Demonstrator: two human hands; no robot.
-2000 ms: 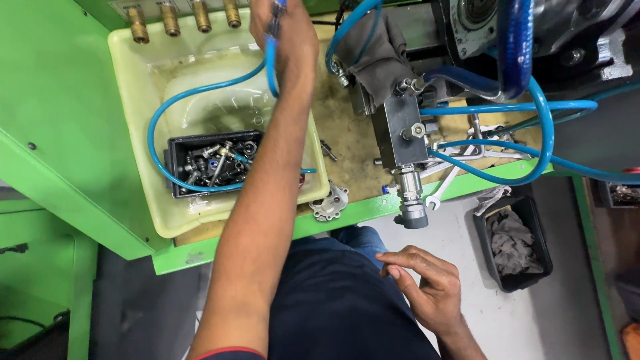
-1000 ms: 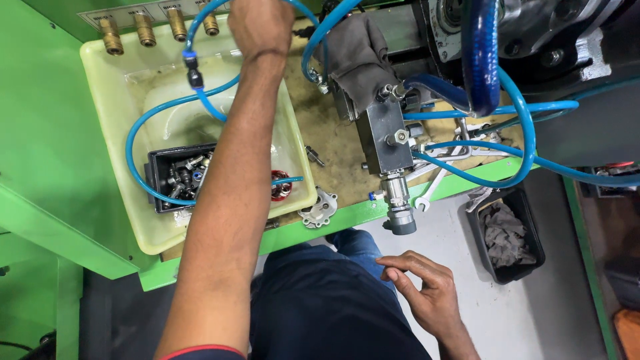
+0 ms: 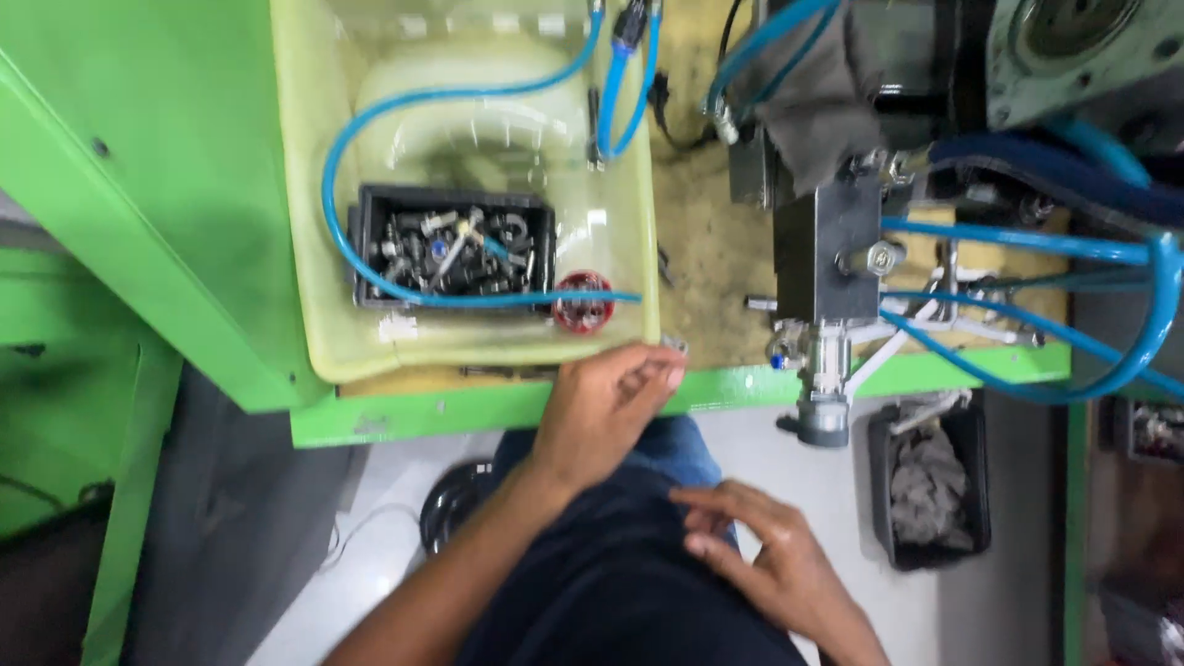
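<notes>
My left hand (image 3: pixel 606 402) is at the bench's green front edge, its fingertips close together against a small metal part (image 3: pixel 674 346); whether it grips that part cannot be told. My right hand (image 3: pixel 772 560) hangs before my body, fingers apart, holding nothing. Beyond my left hand lies a cream plastic tub (image 3: pixel 314 277) holding a black bin (image 3: pixel 453 196) of metal fittings, and a red round dish (image 3: pixel 585 319) of small parts. A blue pneumatic hose (image 3: pixel 435 92) loops over the bin. To the right stands a dark metal block (image 3: pixel 830 250) with a cylindrical metal fitting (image 3: pixel 826 370) below it.
Open-end wrenches (image 3: pixel 893 350) lie behind the block under more blue hoses (image 3: pixel 1008 236). A grey cloth (image 3: pixel 819 102) drapes over the machinery. On the floor at the right stands a black bin (image 3: pixel 883 490) with rags. The green bench edge (image 3: pixel 953 368) runs across the front.
My left hand has come back from the far side of the tub to the bench's front edge, leaving the blue hose and its black connector. My right hand stays before my body.
</notes>
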